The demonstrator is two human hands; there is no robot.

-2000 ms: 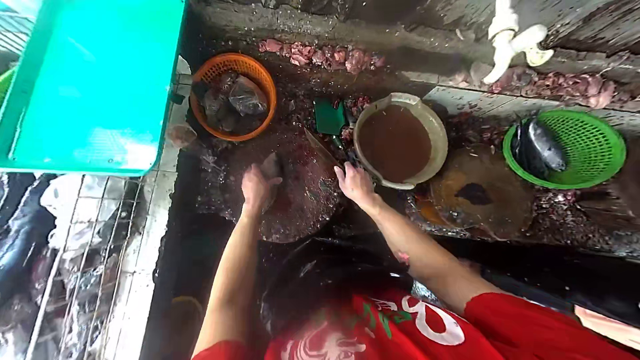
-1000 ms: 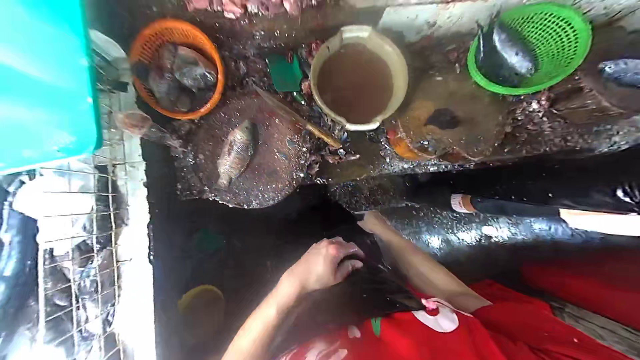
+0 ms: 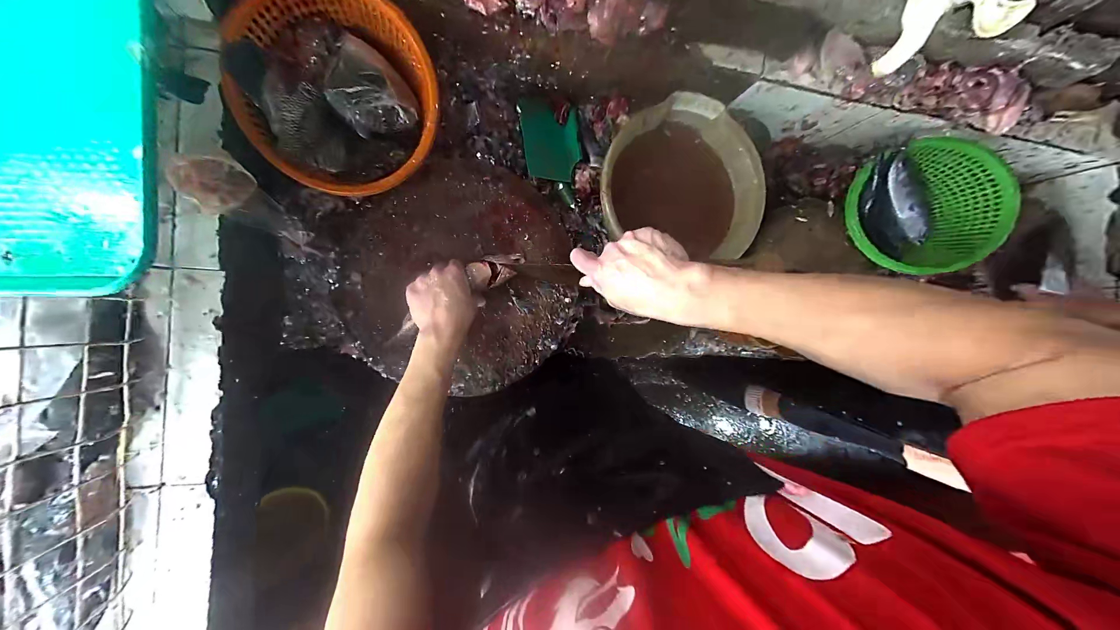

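Observation:
My left hand [image 3: 442, 302] presses a small fish [image 3: 490, 275] onto a round, wet chopping block [image 3: 437, 219]. The fish's near end is under my fingers, and a dark red opening shows at its right end. My right hand [image 3: 637, 273] is closed around the handle of a knife, just below a cream basin [image 3: 751, 166] of murky brown water. The knife's thin blade [image 3: 551, 269] points left toward the fish; its outline is blurred, and I cannot tell whether it touches the fish. The handle is hidden in my fist.
An orange basket [image 3: 426, 114] of fish stands at the block's upper left. A green scraper-like tool [image 3: 549, 140] lies beside the basin. Farther right, a green basket [image 3: 971, 201] holds fish. A turquoise tray [image 3: 74, 149] and wire grid [image 3: 79, 455] line the left side. Fish scraps lie along the back.
One second ago both hands were low near my apron, with the fish and knife lying on the block. Now my left hand is on the fish and my right hand has taken up the knife.

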